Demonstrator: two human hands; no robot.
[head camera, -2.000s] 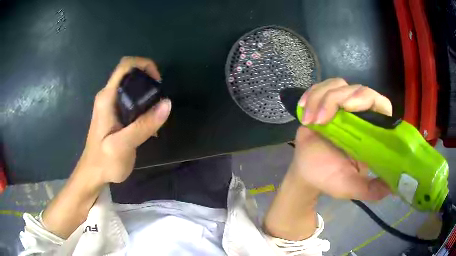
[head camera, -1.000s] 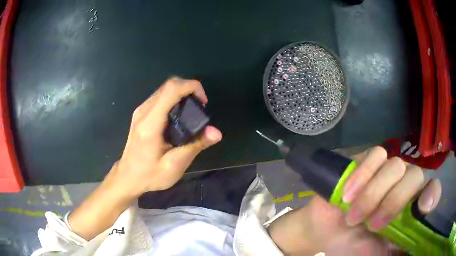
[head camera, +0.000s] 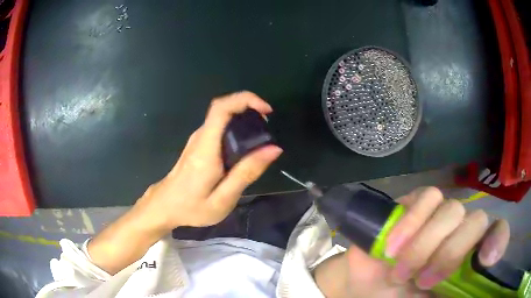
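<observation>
My left hand (head camera: 201, 174) is closed around a black plastic housing (head camera: 245, 135) above the front part of the dark green bench, fingers behind it and thumb in front. My right hand (head camera: 431, 238) grips the lime-green electric screwdriver (head camera: 378, 224) at the lower right. Its black nose and thin silver bit (head camera: 294, 178) point up and left toward the housing, with a gap between them. Whether a screw sits on the bit tip cannot be told. The round perforated screw dish (head camera: 372, 102) lies on the bench right of the housing, holding many silver screws.
The dark green bench (head camera: 145, 75) has a few loose screws (head camera: 122, 18) at its far left. A red tray edge (head camera: 17, 134) stands at the left and red rails (head camera: 512, 99) at the right. A red stool (head camera: 495, 183) shows below the right bench edge.
The screwdriver has swung from the dish to the bench's front edge, its bit now toward the housing. The housing has turned in my left hand. The view has shifted left.
</observation>
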